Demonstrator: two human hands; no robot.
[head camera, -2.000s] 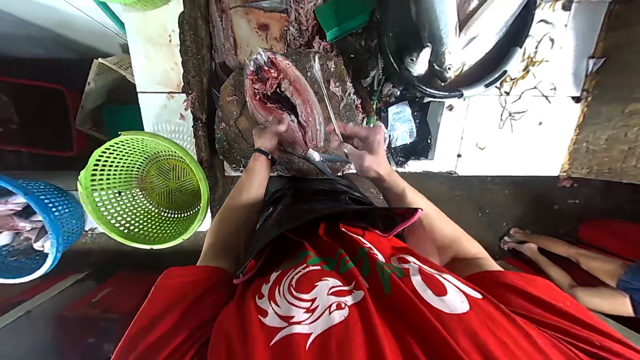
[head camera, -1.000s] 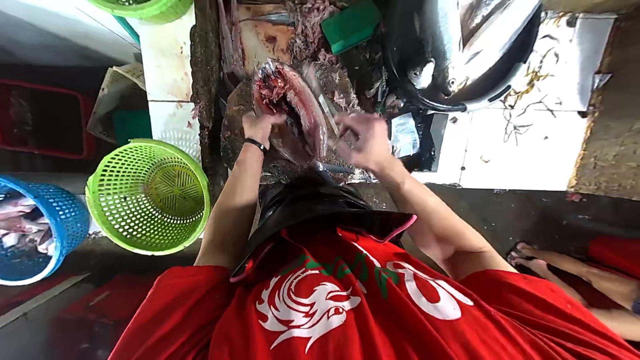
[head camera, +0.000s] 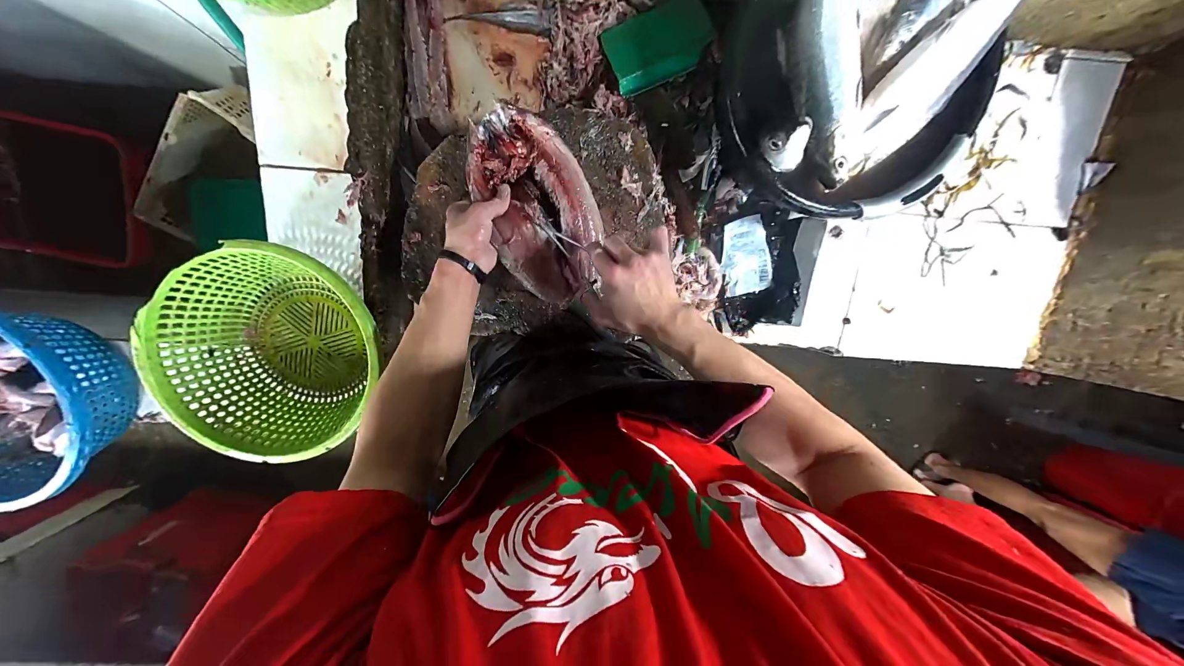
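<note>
A gutted fish (head camera: 578, 194) lies split open on a round chopping block (head camera: 435, 213), its red inner side showing. My left hand (head camera: 476, 229) grips the fish's left flap, the thumb over the cut edge. At the lower right of the fish is my right hand (head camera: 634, 282), its fingers curled by the flesh. A thin pale tool or strip (head camera: 555, 233) crosses the opening from near the right fingers; what exactly it is, and whether the hand holds it, cannot be made out.
A green plastic basket (head camera: 259, 351) and a blue basket (head camera: 92, 398) with fish pieces stand left. Whole fish lie in a black tub (head camera: 925, 199) at upper right. A green container (head camera: 659, 46) sits beyond the block. Another person's legs (head camera: 1036, 499) show at far right.
My right hand, raised clear of the fish a second ago, is now down at its right edge. My left hand stays on the left flap.
</note>
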